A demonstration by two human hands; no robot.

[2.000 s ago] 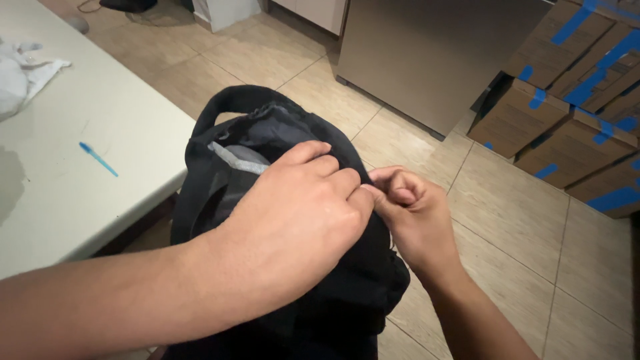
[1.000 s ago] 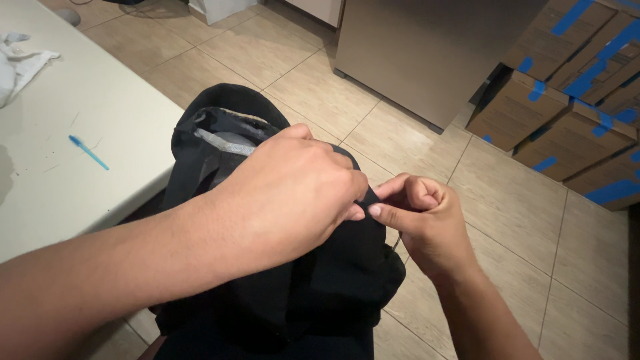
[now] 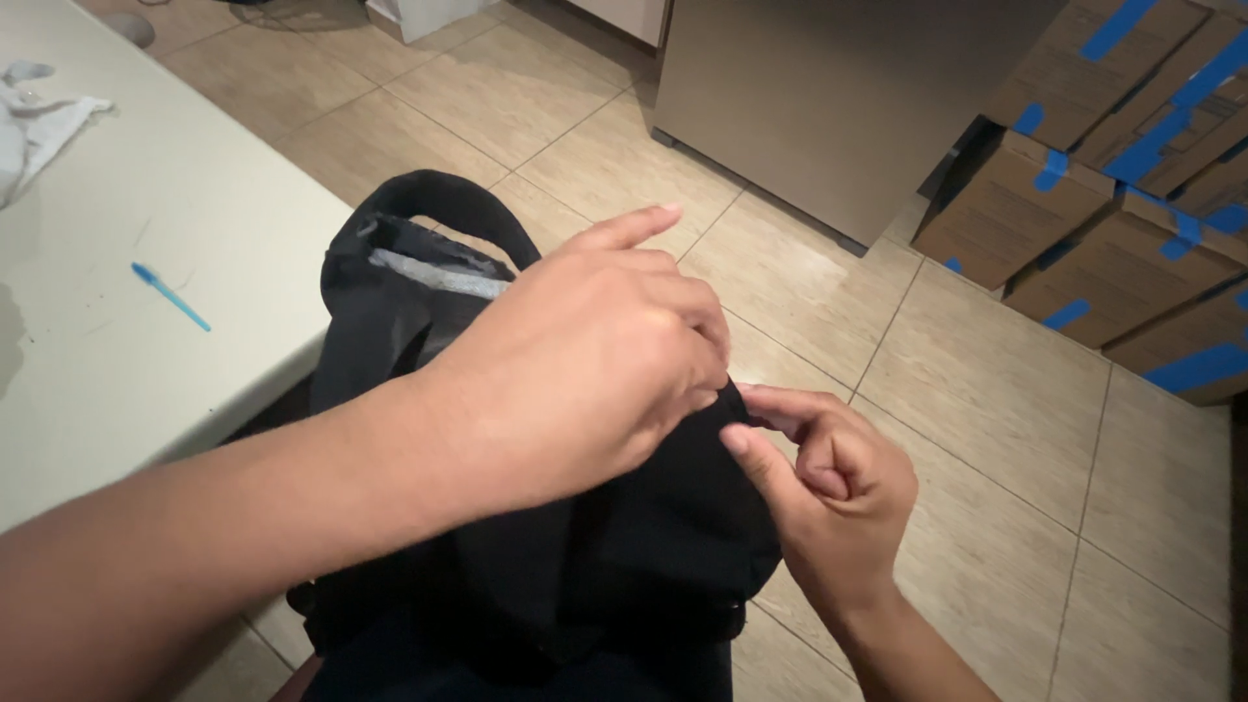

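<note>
A black fabric bag [image 3: 624,546] with a loop handle [image 3: 448,195] lies over the lap. A pale grey strip [image 3: 439,276] shows in its upper opening. My left hand [image 3: 595,361] reaches across the bag, its fingertips pinched on the black fabric at the right edge; its index finger sticks out. Just to the right, my right hand [image 3: 829,478] has thumb and forefinger on either side of the same edge, the other fingers curled. Whatever small part lies between the left fingertips is hidden.
At the left is a pale table [image 3: 107,390] with a blue pen [image 3: 171,295] and a crumpled white cloth or plastic [image 3: 39,127]. A metallic appliance panel [image 3: 780,107] stands ahead on the tiled floor [image 3: 985,429]. Taped cardboard boxes [image 3: 1014,205] are stacked at the right.
My left index finger has lifted away from the curled fingers. The bag's loop handle stands more open than a second ago. Both hands remain at the bag's right edge.
</note>
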